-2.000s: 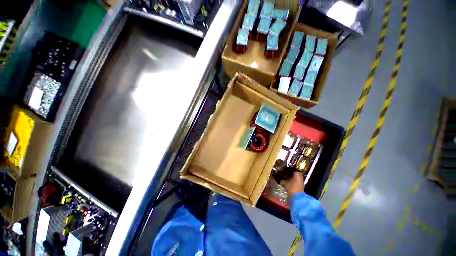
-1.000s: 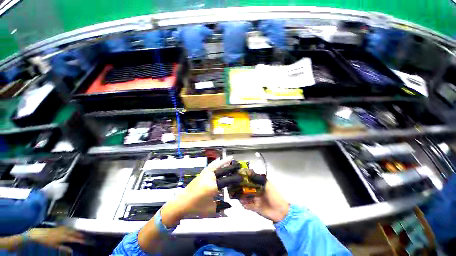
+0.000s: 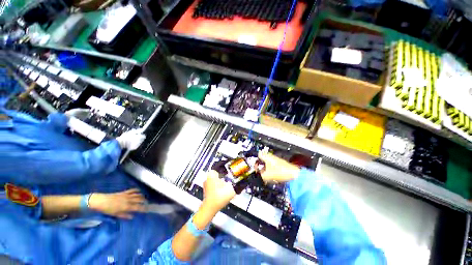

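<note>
My left hand (image 3: 217, 190), with a light-blue wristband and dark fingertips, holds a power transformer (image 3: 239, 168) from its left side. The transformer is a block with an orange-copper winding, held above the circuit board (image 3: 273, 195). My right hand (image 3: 278, 168) comes from the right, its fingertips closed at the transformer's right edge. The board is crowded with small dark parts and has silver-white heatsinks (image 3: 265, 209). The hands and transformer hide the middle of the board, and whether the transformer touches it cannot be told.
A blue cord (image 3: 277, 59) hangs across the view. Behind the board are a bin of yellow parts (image 3: 357, 137) and a cardboard box (image 3: 331, 83). Metal plates (image 3: 380, 215) flank the board. At left, another person's gloved hand (image 3: 132, 140) touches another board; a bare hand (image 3: 121, 203) is nearer.
The view has turned and come closer to the board. The transformer, held up in both hands before, is now over the board, with its orange winding facing up.
</note>
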